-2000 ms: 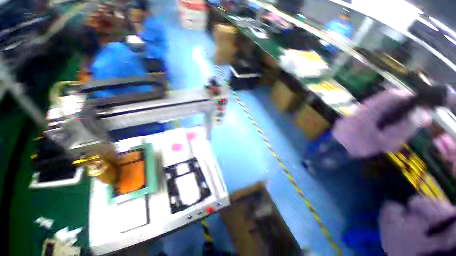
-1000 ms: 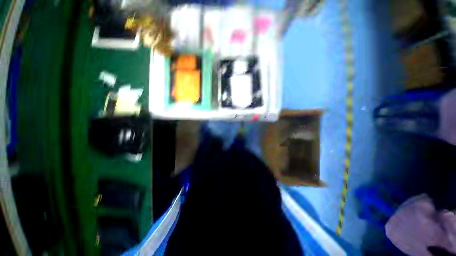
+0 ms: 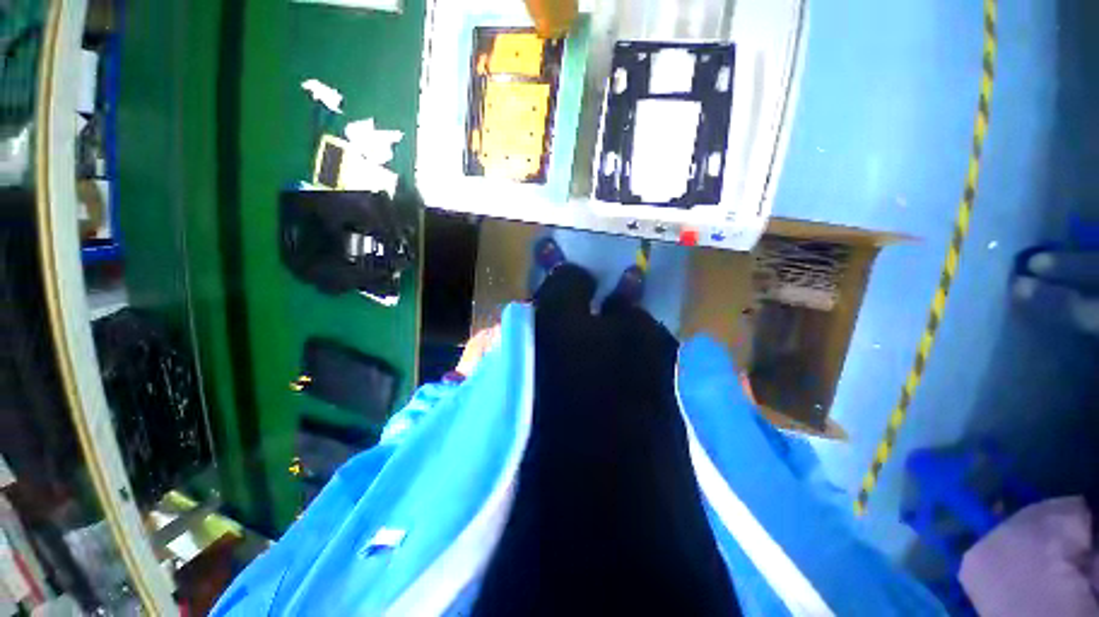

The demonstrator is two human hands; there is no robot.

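A black middle frame (image 3: 613,127) with open windows lies flat on the right of the white machine bed (image 3: 530,215). Left of it, the orange jig plate (image 3: 516,127) has dark edging, with the pale green fixture cover (image 3: 569,121) around it. The brass-gold dispensing head (image 3: 551,15) is above the jig's upper end, cut off by the picture's top. My left hand (image 3: 479,348) shows small beyond the left blue sleeve, left of my body; its fingers are unclear. Only a sliver of my right hand (image 3: 747,388) shows beside the right sleeve, its grip hidden.
The green bench (image 3: 247,277) at left holds white scraps (image 3: 376,141), a yellow-edged device (image 3: 328,160), stacked black frames (image 3: 344,241) and two dark screen panels (image 3: 350,374). Red start button (image 3: 688,238). An open carton (image 3: 862,301) stands on the floor at right, near yellow-black tape (image 3: 952,253).
The view has swung from the aisle down to the bed, bench and my body. The machine now sits nearer the top. Both hands have come slightly into view; the frame remains on the bed.
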